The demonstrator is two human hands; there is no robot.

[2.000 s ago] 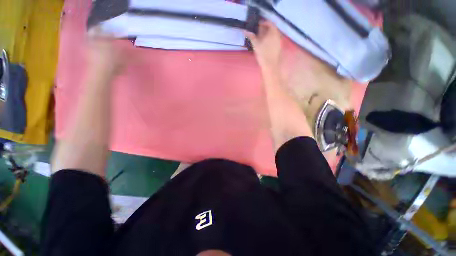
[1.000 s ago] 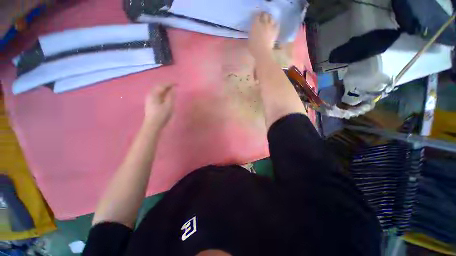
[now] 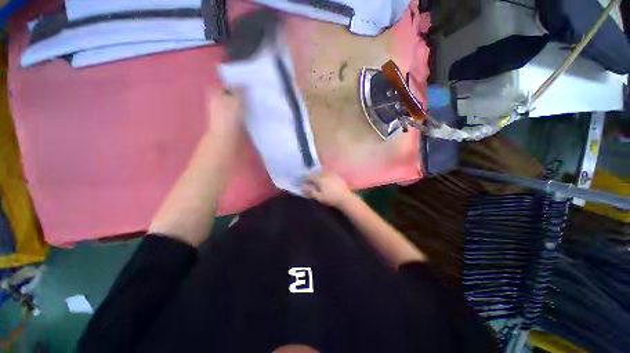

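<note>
A sleeve (image 3: 266,114), white with a dark lengthwise strip and a dark grey wide end, lies lengthwise in front of me, its wide end away from me and slightly blurred. My right hand (image 3: 325,187) grips its near narrow end at the table's front edge. My left hand (image 3: 224,110) is blurred at the sleeve's left edge, near the wide end; whether its fingers hold the cloth cannot be told. The steam iron (image 3: 384,100), with a brown-orange handle, stands on the scorched part of the table to the right, touched by neither hand.
The pressing table (image 3: 124,158) has pink-red cloth. Finished or waiting sleeves (image 3: 138,34) lie at the far left, and more white pieces (image 3: 376,15) at the far edge. A pale wrapped hose (image 3: 470,131) runs right from the iron. Dark garments on hangers (image 3: 511,255) hang at the lower right.
A sleeve has come from the far side to the front of me, its narrow end in my right hand. My left hand has moved from bare cloth to the sleeve's edge. The view has shifted.
</note>
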